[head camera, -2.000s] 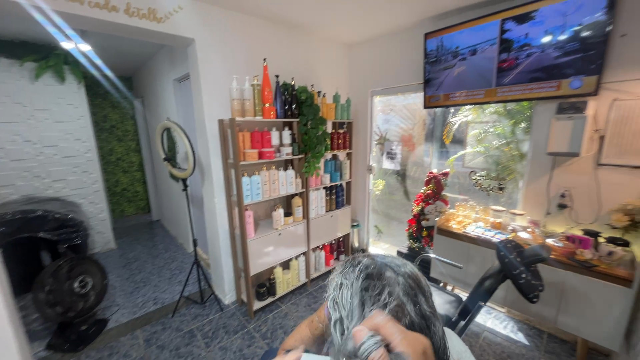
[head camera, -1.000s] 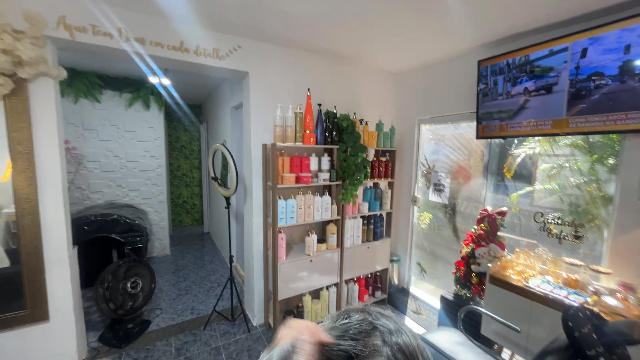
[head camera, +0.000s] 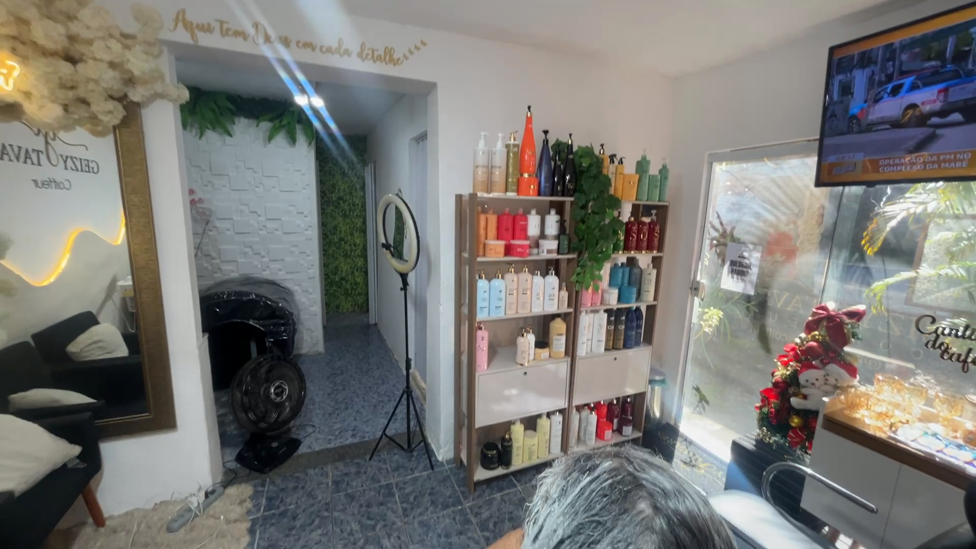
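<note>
The head of a seated person, with wet-looking grey and dark hair (head camera: 625, 499), rises from the bottom edge, right of centre. A small patch of skin (head camera: 509, 540) shows low beside the hair on its left; whose it is, I cannot tell. Neither my left hand nor my right hand can be made out in the head view. Something white and smooth (head camera: 755, 518) lies right of the hair, near a curved metal bar (head camera: 820, 488).
A shelf unit (head camera: 522, 389) of pump bottles and jars stands ahead. Left of it are a ring light on a tripod (head camera: 406, 343) and a black floor fan (head camera: 268, 393). A wall television (head camera: 900, 99), a glass door (head camera: 762, 305), a decorated small tree (head camera: 816, 381) and a counter (head camera: 858, 473) are on the right.
Two seconds ago hands were at the hair, and one second ago a blurred hand lay over its left side; now no hand is plain there. The view has swung left.
</note>
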